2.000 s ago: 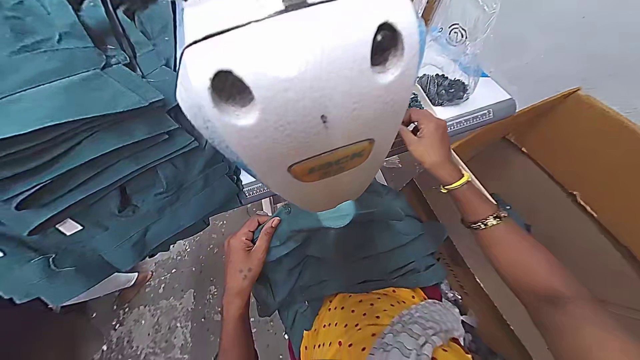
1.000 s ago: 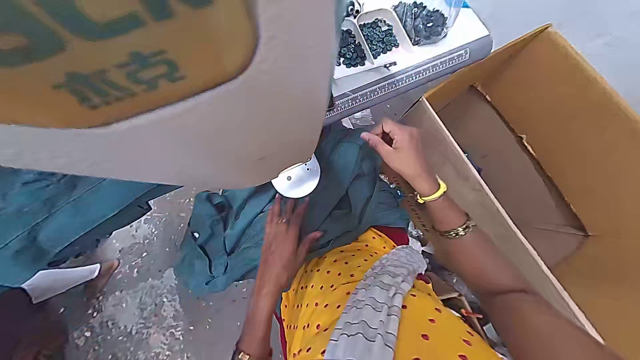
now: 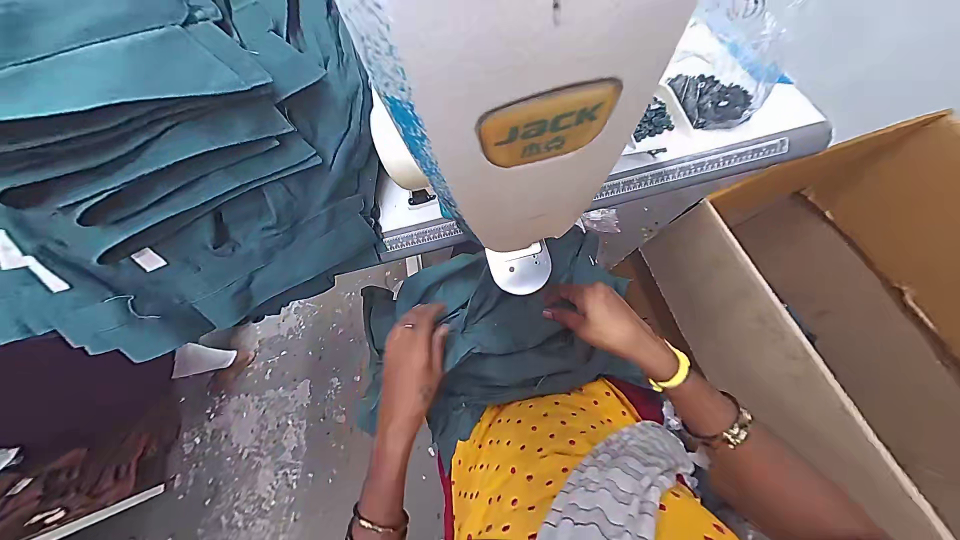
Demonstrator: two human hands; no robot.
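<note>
A teal fabric garment (image 3: 510, 360) lies bunched over my lap, below the white head of a Jack sewing machine (image 3: 540, 187). The machine's rounded metal guard (image 3: 521, 270) hangs over the cloth. My left hand (image 3: 416, 352) rests on the garment's left part, fingertips at a fold; whether it pinches the cloth is unclear. My right hand (image 3: 600, 319), with a yellow band at the wrist, is at the cloth right of the guard, thumb and forefinger close together. Whether cloth is between them cannot be told. The needle area is hidden.
Stacked teal garments (image 3: 172, 172) fill the upper left. A ruler-marked table edge (image 3: 697, 169) runs behind the machine, with dark buttons (image 3: 652, 120) in a tray and a plastic bag of dark pieces (image 3: 712, 97). An open cardboard box (image 3: 810, 300) stands at right. Another person's foot (image 3: 236, 364) shows at left.
The view has shifted, with more of the stacked garments showing than a second ago. My left hand has moved away from the metal guard, toward the left part of the cloth.
</note>
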